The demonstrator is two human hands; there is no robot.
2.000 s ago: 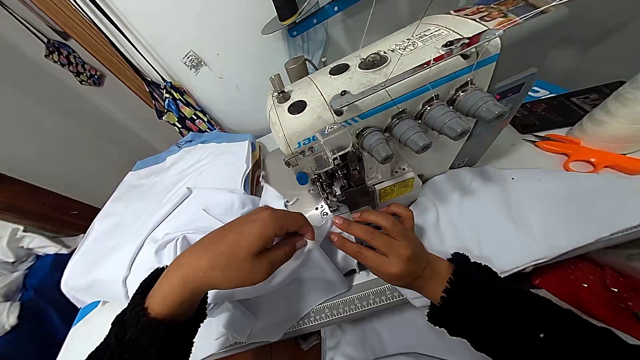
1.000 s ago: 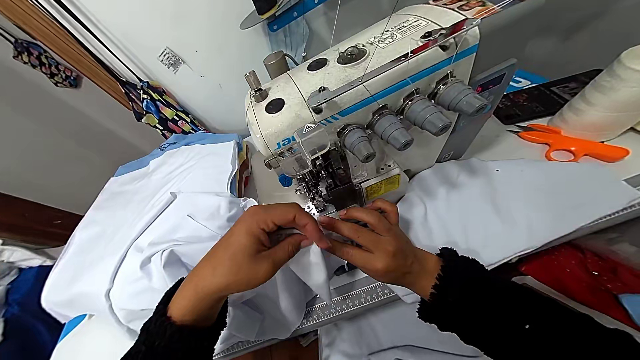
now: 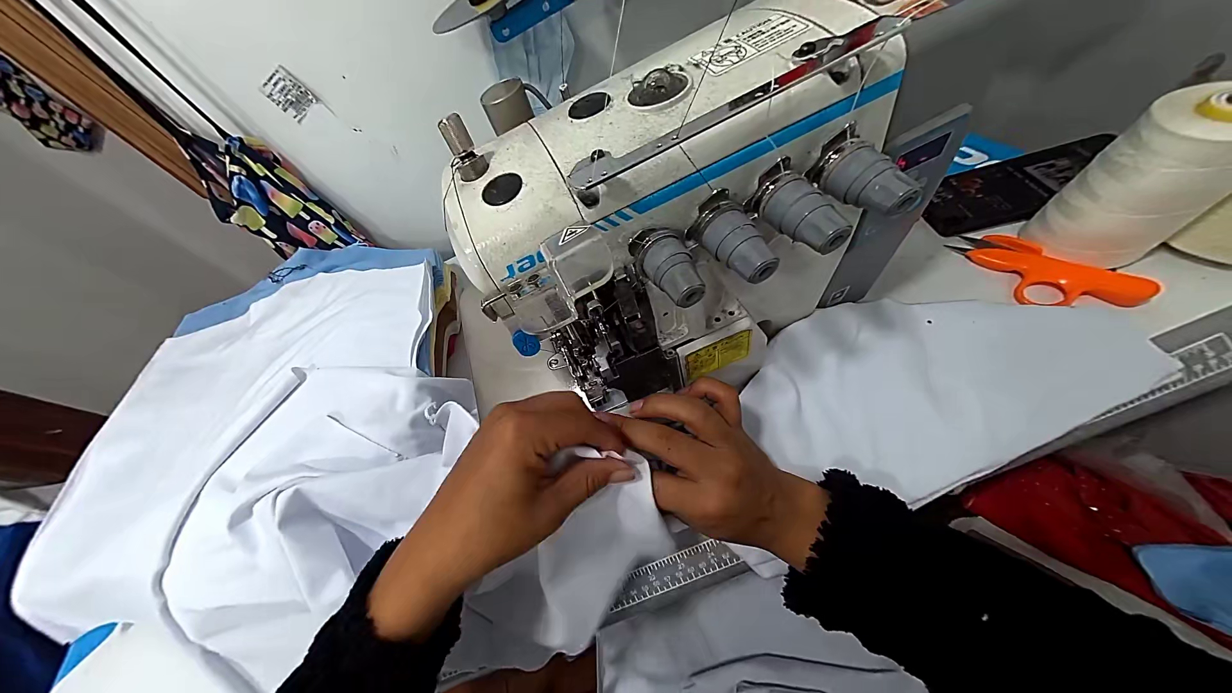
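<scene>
A white overlock sewing machine (image 3: 674,144) with a blue stripe stands ahead of my hands. My left hand (image 3: 529,472) pinches the edge of a white fabric piece (image 3: 602,549) between thumb and fingers, just in front of the machine's needle area (image 3: 602,356). Against that same edge, my right hand (image 3: 707,457) has its fingertips, touching or nearly touching the left fingers; whether it grips the cloth cannot be told. More white fabric (image 3: 318,500) lies bunched to the left, and another white piece (image 3: 924,385) is spread to the right.
Orange-handled thread snips (image 3: 1064,274) lie at the right beside a white thread cone (image 3: 1136,183) and a dark phone-like device (image 3: 1020,183). A printed ruler strip (image 3: 674,575) runs along the table's front edge. Red fabric (image 3: 1068,510) is below at the right. A patterned cloth item (image 3: 269,197) hangs at the left.
Two seconds ago my fingertips were apart at the fabric; they have since come together. My left hand's grip has closed on the edge. The view has shifted somewhat.
</scene>
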